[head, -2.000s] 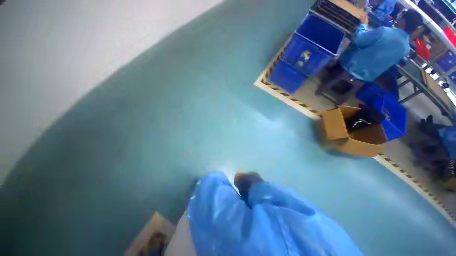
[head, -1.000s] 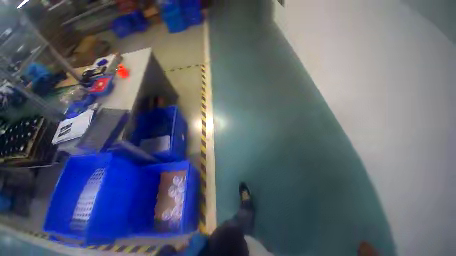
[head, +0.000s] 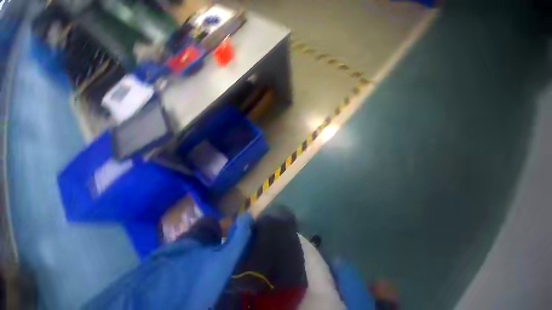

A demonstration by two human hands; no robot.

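Observation:
A blue sleeve reaches forward at the lower left. A small blurred brownish patch at its end looks like my left hand (head: 226,225), beside a dark shape; its grip cannot be told. Another blurred brownish patch at the bottom right looks like my right hand (head: 385,290), next to a blue sleeve and something dark; its fingers are not readable. A dark bulk with red below and a thin yellow strand (head: 253,276) lies between the sleeves; I cannot tell if it is clothing or something carried. A pale form is right of it.
Blue crates (head: 91,203) stand on the floor at left, one with pale items. A blue crate (head: 245,158) is beside a pale-topped bench (head: 257,45). An orange-red item (head: 223,52) and white sheet (head: 128,97) are on the bench side. Yellow-black tape (head: 284,166) borders the green floor.
The view has turned and come nearer the bench and crates, which now lie tilted at upper left. The blue sleeve at lower left now shows much more.

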